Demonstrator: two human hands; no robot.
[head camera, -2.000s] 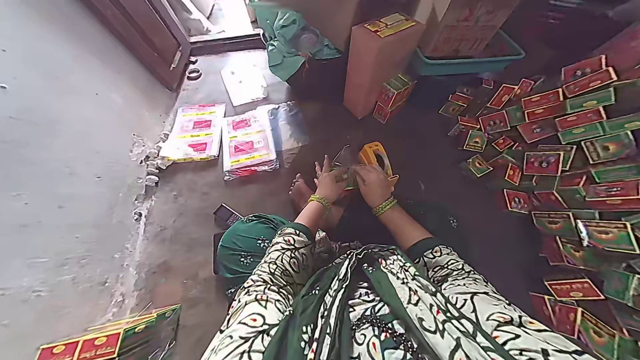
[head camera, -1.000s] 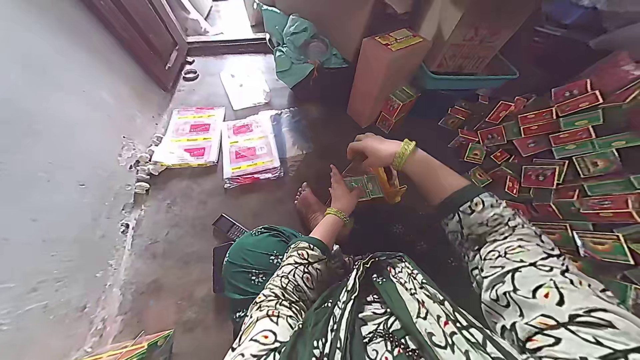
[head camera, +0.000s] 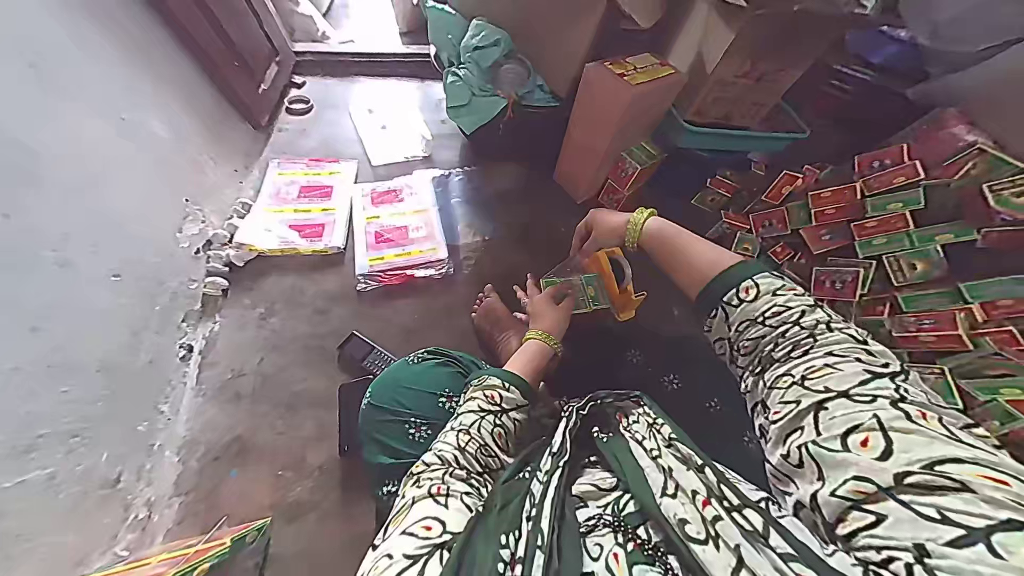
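Observation:
My left hand (head camera: 547, 306) rests on the left end of a small green box (head camera: 590, 293), its fingers spread over it. Just right of that box stands a yellow tape dispenser (head camera: 622, 286) with a roll in it. Above the box, my right hand (head camera: 598, 230) is pinched on what looks like the edge of a clear film (head camera: 562, 272), which slants down toward the box; its far end is hard to make out.
Flat printed plastic packs (head camera: 400, 228) lie at the left. A tall carton (head camera: 612, 120) and a teal tray (head camera: 736, 141) stand beyond my hands. Many red and green boxes (head camera: 888, 224) spread at the right. A keypad phone (head camera: 366, 354) lies beside my knee.
Two seconds ago both hands were together in front of the dispenser. My right hand has since moved up and away from my left, and the green box shows beside the dispenser.

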